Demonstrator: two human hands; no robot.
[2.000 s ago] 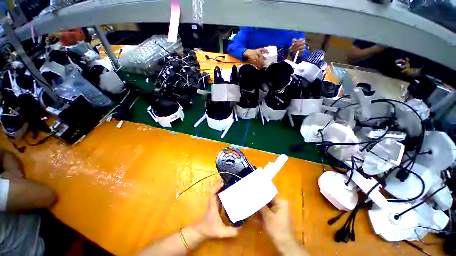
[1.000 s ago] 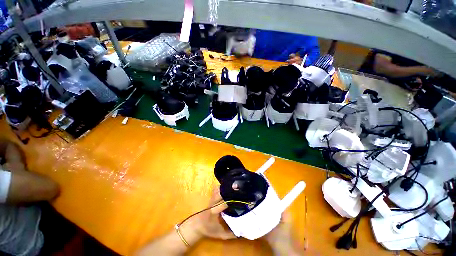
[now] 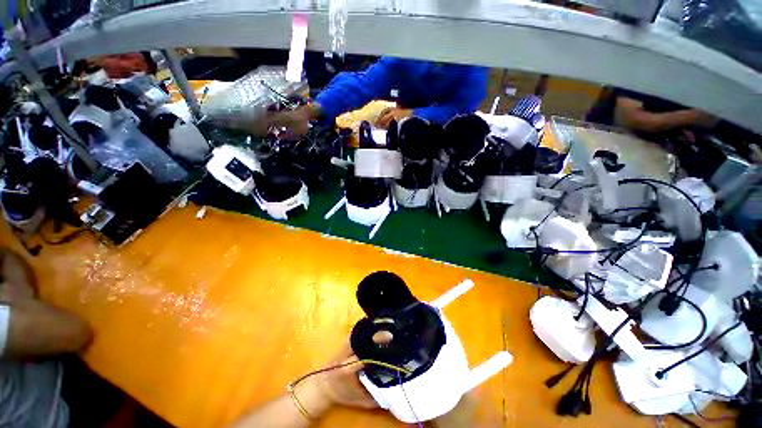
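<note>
My left hand [image 3: 341,383] holds a white camera body [image 3: 434,386] at its left side, above the orange table. Its open side, with a black inner part [image 3: 401,341], faces up. A black round camera head [image 3: 384,292] sticks out at the upper left. Two white flat antennas [image 3: 487,371] point to the upper right. A thin yellowish and dark wire [image 3: 322,369] runs from the black part to the left, near my wrist. My right hand [image 3: 455,413] shows only as a blurred bit below the shell; its fingers are hidden.
Half-built cameras [image 3: 368,201] stand in a row on the green mat [image 3: 317,234]. White back covers [image 3: 560,330] with black cables are piled at right. A white piece [image 3: 231,170] lies at the mat's left. A person in blue sleeves [image 3: 359,88] reaches across behind. Another person's arm [image 3: 50,326] rests at left.
The camera body has turned from its white wall to its open black side, and moved slightly lower. The blue-sleeved arm now reaches left, and a white piece has appeared on the mat.
</note>
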